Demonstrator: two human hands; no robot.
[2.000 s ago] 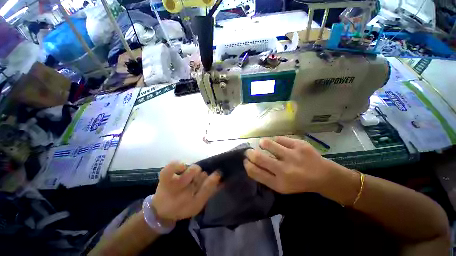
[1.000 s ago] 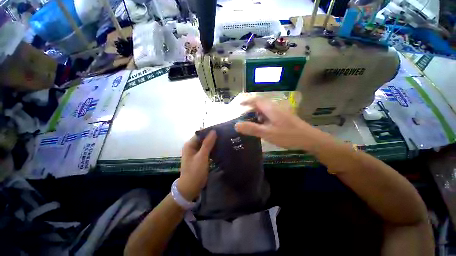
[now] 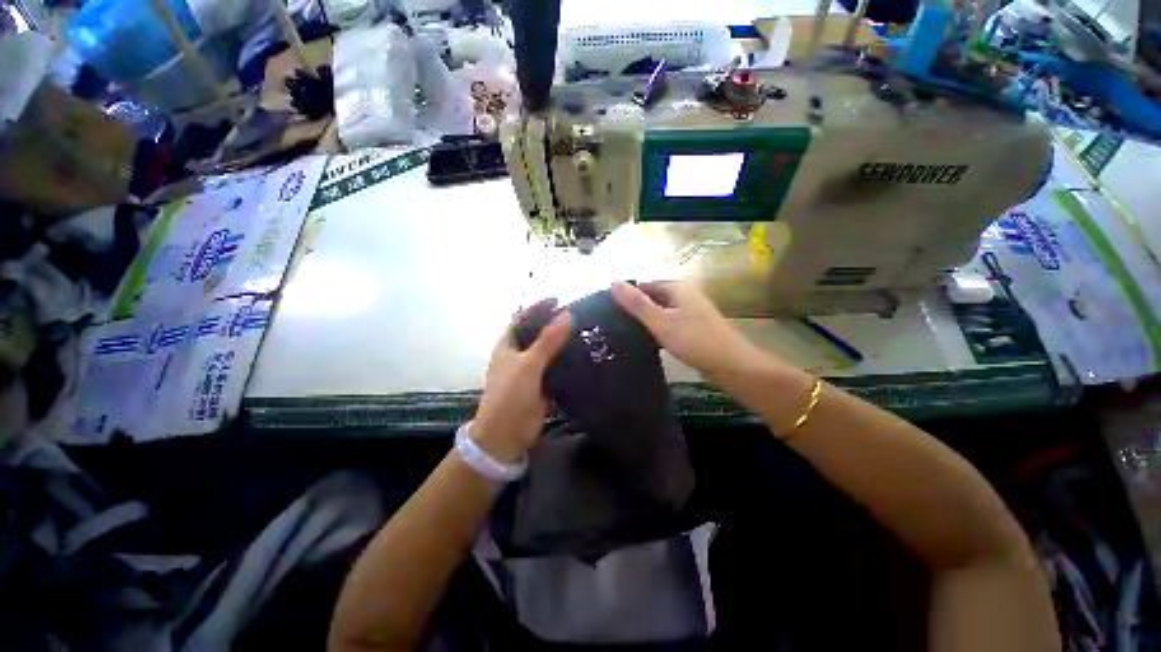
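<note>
A dark grey garment piece (image 3: pixel 611 395) with a small pale print hangs from both hands over the table's front edge, down to the lap, where a lighter grey section shows. My left hand (image 3: pixel 520 382) holds its upper left edge, thumb on top. My right hand (image 3: pixel 681 325) holds its upper right corner with the fingertips. The top edge of the cloth lies just in front of the brightly lit needle area (image 3: pixel 583 242) of the sewing machine (image 3: pixel 879 191). Whether the cloth is under the presser foot cannot be told in the glare.
The white table (image 3: pixel 369 299) has a green ruler-marked front edge. Flattened packaging (image 3: pixel 191 274) covers its left end, and more lies at the right. A black phone (image 3: pixel 466 159) lies behind left. A thin dark tool (image 3: pixel 830 339) lies right of my right hand.
The cloth was raised and folded between my hands; now it lies flatter, print showing, its top nearer the needle area. My right hand has come down from the needle area onto the cloth's corner.
</note>
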